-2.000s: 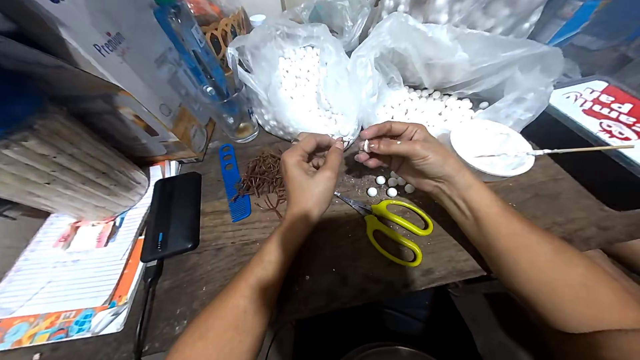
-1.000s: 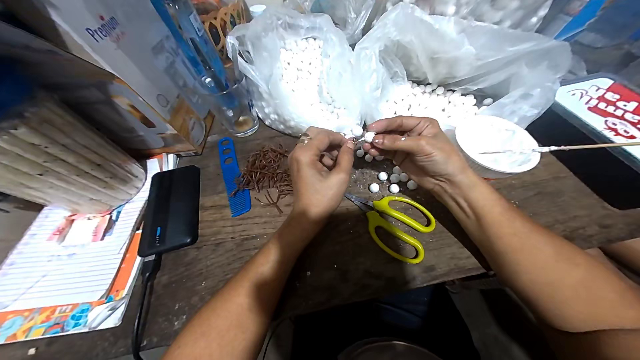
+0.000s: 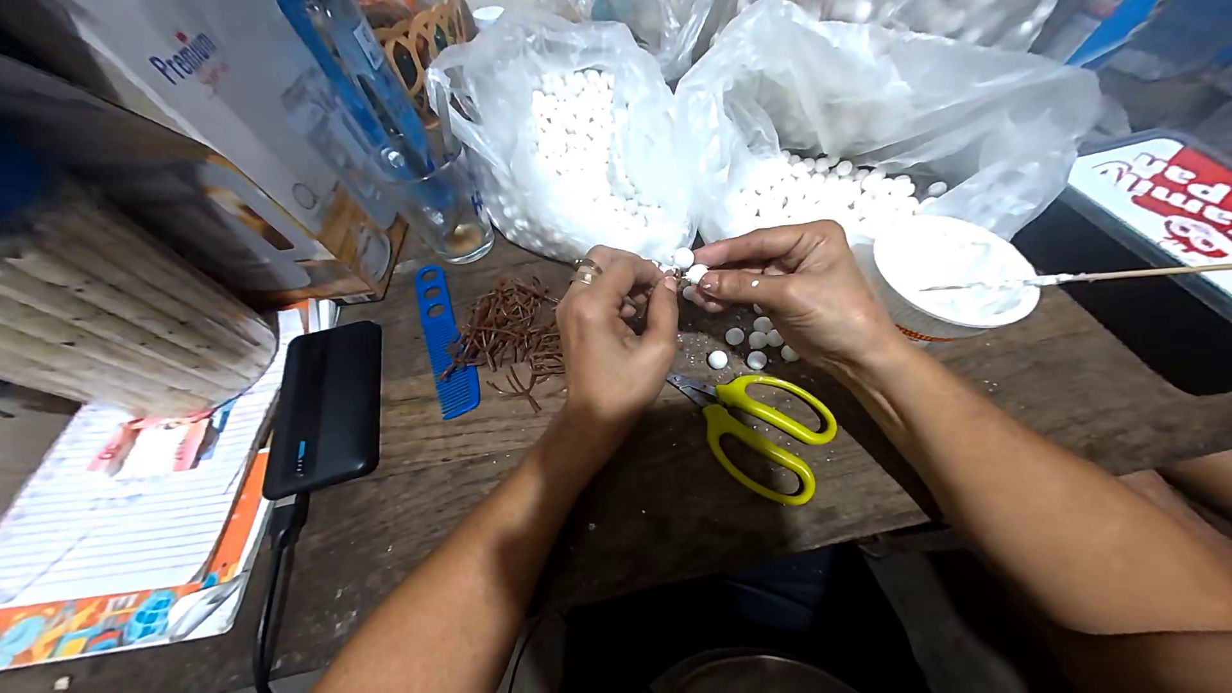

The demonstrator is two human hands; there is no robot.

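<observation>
My left hand [image 3: 621, 327], with a ring on one finger, pinches a small cluster of white balls, whose stems are mostly hidden by the fingers. My right hand [image 3: 794, 289] holds a white ball [image 3: 697, 275] between thumb and fingers against that cluster. Loose white balls [image 3: 757, 360] lie below the right hand. Scissors with yellow-green handles [image 3: 770, 438] rest on the wooden table, their blades pointing toward the left hand. Thin brown twisted stems [image 3: 510, 327] lie in a pile left of my left hand, partly over a blue comb [image 3: 448, 356].
Behind the hands stand two plastic bags of white balls [image 3: 577, 144] [image 3: 828, 192]. A white tub [image 3: 953, 274] with white paste and a stick [image 3: 1107, 276] is at right. A drinking glass [image 3: 457, 221], boxes, a black power bank [image 3: 325, 409] and lined paper [image 3: 115, 520] occupy the left.
The hands have stayed close together over the table, with small finger movements. A white ball shows more clearly at the right fingertips than two seconds ago.
</observation>
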